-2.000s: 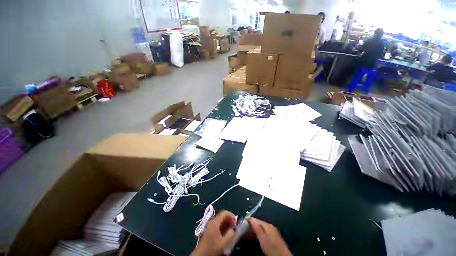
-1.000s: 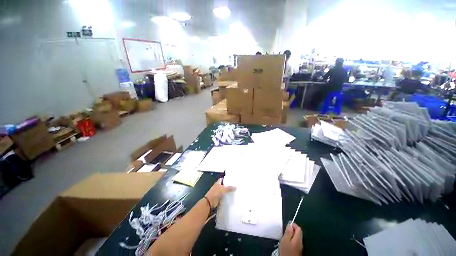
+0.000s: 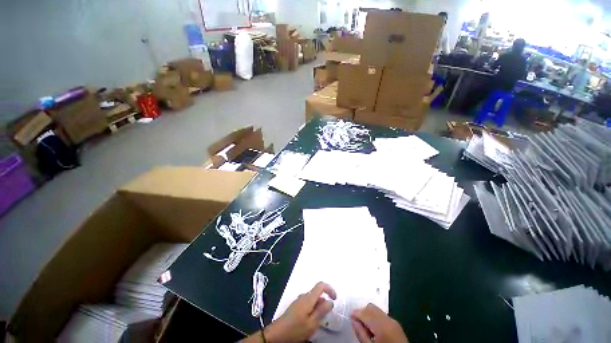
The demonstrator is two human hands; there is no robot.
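Observation:
A fanned stack of white panels (image 3: 345, 251) lies in front of me on the dark green tabletop. My left hand (image 3: 301, 316) is over the near end of the stack, fingers curled. My right hand (image 3: 376, 324) is beside it at the same end, fingers bent. What the fingers pinch is too small and blurred to tell. A bundled white cable (image 3: 258, 295) lies left of the stack, below a tangled cable pile (image 3: 244, 234).
More white panels (image 3: 402, 175) and another cable heap (image 3: 343, 135) lie toward the far edge. Leaning finished stacks (image 3: 556, 194) stand at right. A yellow sticker sheet (image 3: 287, 184) lies at left. A large open carton (image 3: 194, 184) borders the table's left side.
A group of panels now lies nearer me, apart from the far rows. My left hand has drawn back toward my right hand. The thin white strip seen in my right hand is no longer discernible.

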